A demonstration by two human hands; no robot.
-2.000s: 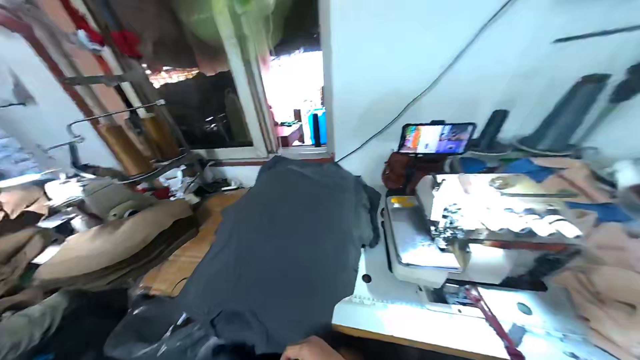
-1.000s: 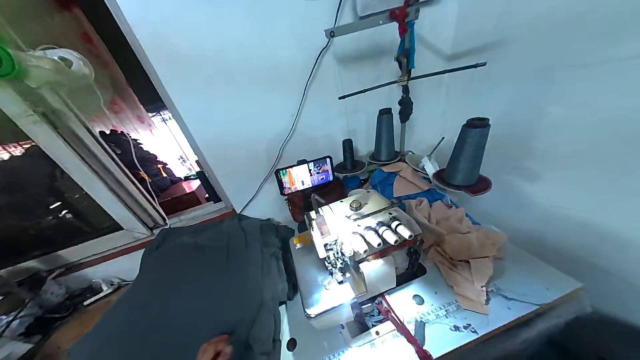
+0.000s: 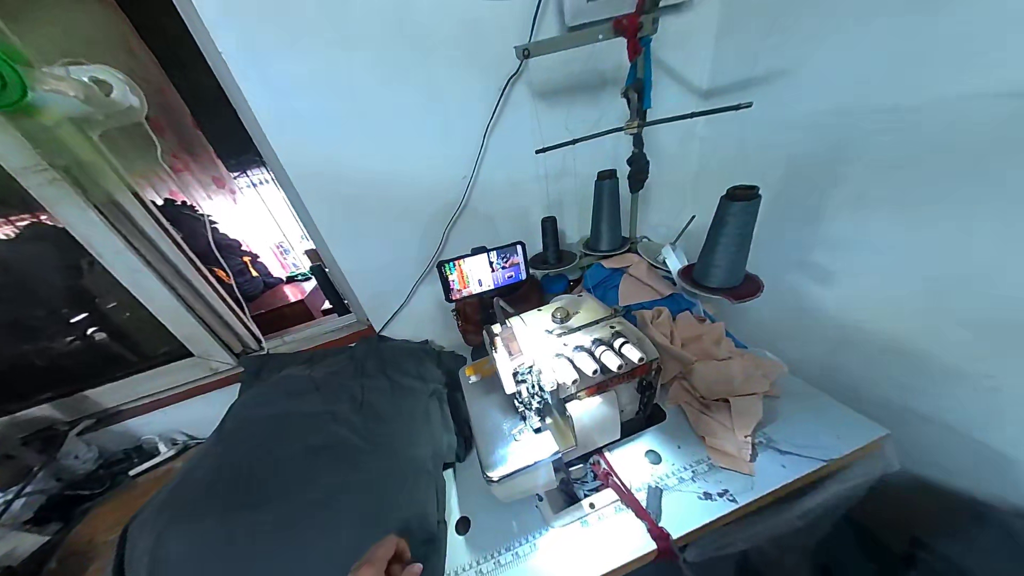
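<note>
At the bottom edge, my left hand (image 3: 387, 558) shows only in part, its fingers bent, on or just over the lower right part of a pile of dark grey fabric (image 3: 320, 456). Whether it pinches the cloth cannot be told. My right hand is out of view. To the right of the fabric stands an overlock sewing machine (image 3: 572, 352) with its lamp lit, on a white table (image 3: 808, 416) with a printed ruler scale. A red cloth strip (image 3: 632, 500) hangs from the machine's front toward the table edge.
Behind the machine are a phone (image 3: 484, 270) with a lit screen and grey thread cones (image 3: 726, 240) on a stand. Peach fabric pieces (image 3: 720, 376) and blue cloth lie at its right. A window (image 3: 200, 320) and cluttered cables (image 3: 152, 452) are at the left.
The view has swung right, toward the machine and thread stand. More of my left hand's fingers shows than two seconds ago. The dark grey fabric still lies left of the machine.
</note>
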